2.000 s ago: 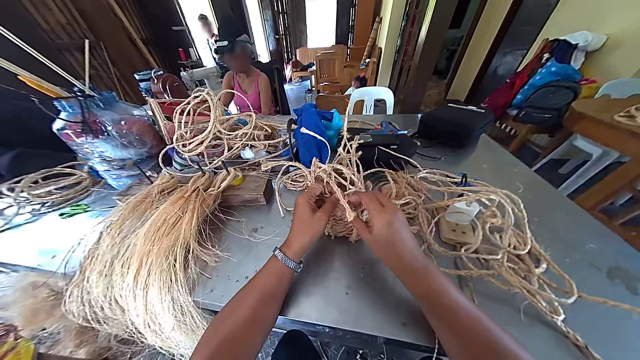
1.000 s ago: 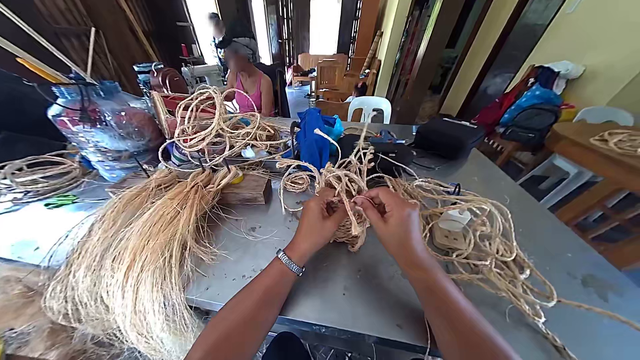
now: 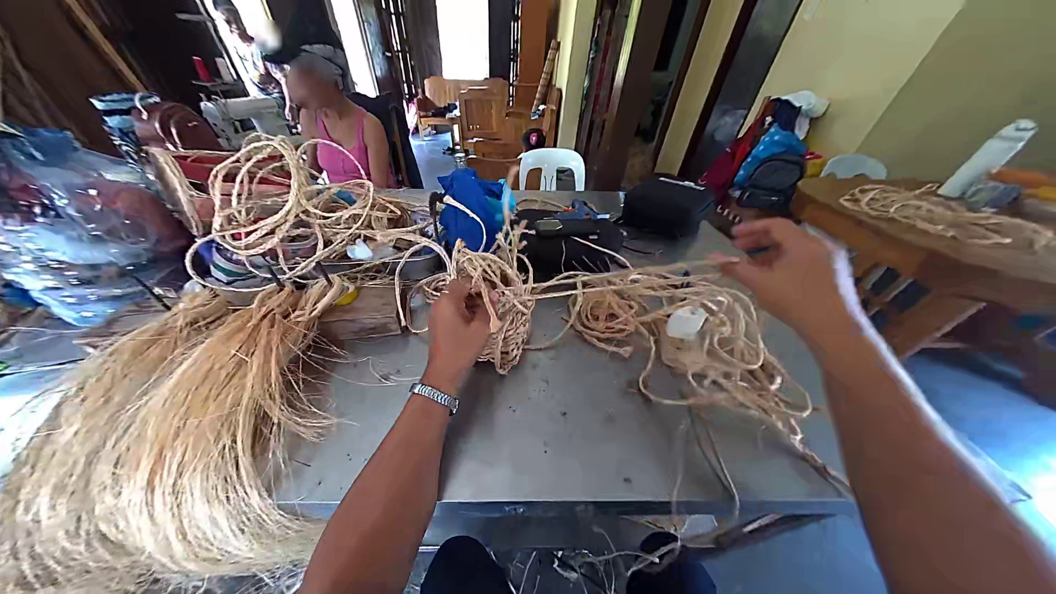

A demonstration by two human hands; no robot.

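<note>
A small woven piece of braided natural-fibre cord (image 3: 505, 334), with many loose cord ends on top, stands on the grey metal table (image 3: 561, 437). My left hand (image 3: 460, 326) grips it at its near left side. Out to the right and raised, my right hand (image 3: 775, 268) pinches a strand of cord (image 3: 643, 271) that runs back to the woven piece. Beneath that strand lies a tangled heap of braided cord (image 3: 718, 346). What my left fingertips pinch is partly hidden by the hand.
A bundle of loose fibre (image 3: 181, 412) hangs over the table's left front edge, beside a wooden block (image 3: 363, 312). Coiled cord (image 3: 289, 206), a blue cloth bag (image 3: 472, 210) and black cases (image 3: 667, 205) stand behind. A person (image 3: 342, 132) sits beyond the table.
My right hand has moved from close beside my left hand far out to the right, drawing a strand out. My left hand has stayed at the woven piece.
</note>
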